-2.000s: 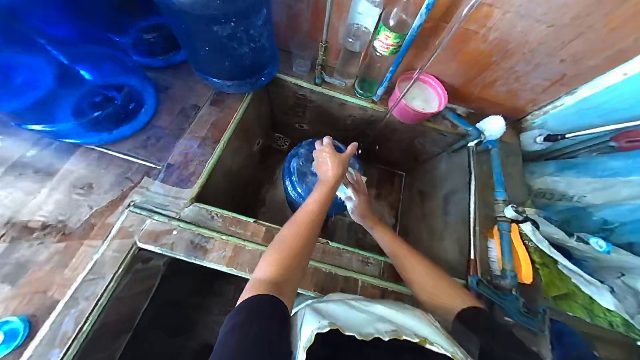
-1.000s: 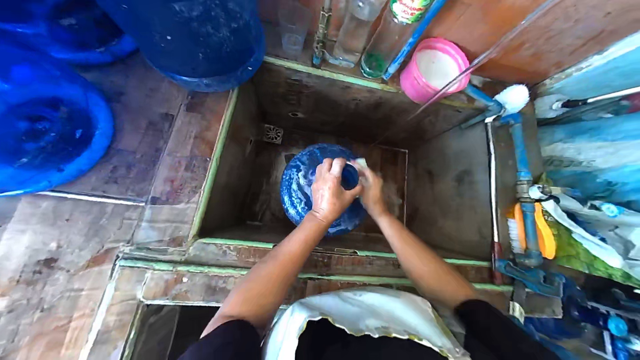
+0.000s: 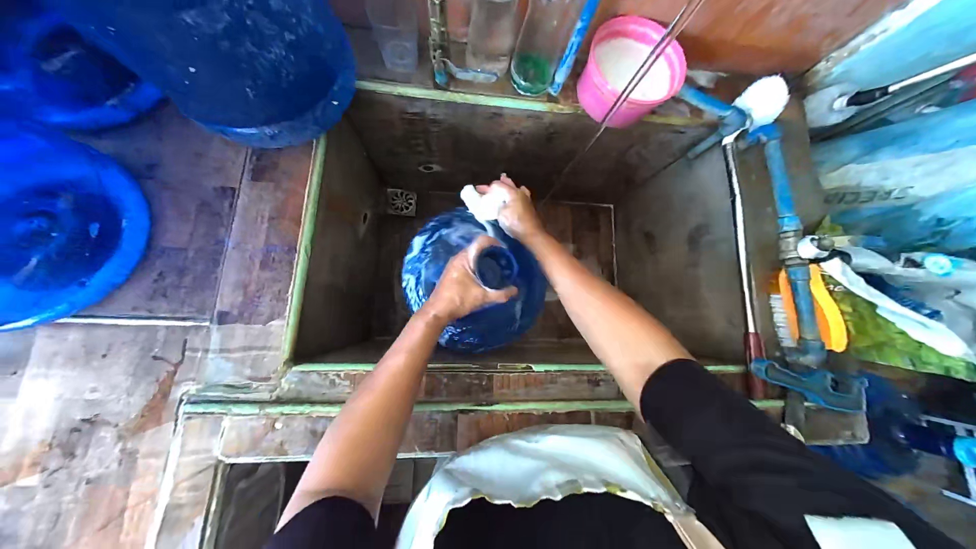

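A round blue plastic water jug stands upright in a tiled basin, its neck facing up at me, with pale foam or shine on its left side. My left hand grips the jug's neck, thumb and fingers around the rim. My right hand holds a white cloth or sponge over the far side of the jug. The underside of the white thing is hidden.
Large blue containers stand at the upper left. Behind the basin are glass bottles and a pink bucket of whitish contents. A thin stream or cord crosses the bucket. Blue pipes and an orange-backed brush are at the right.
My right hand with the white thing has moved from beside the jug's neck to its far side. My left hand has stayed at the neck.
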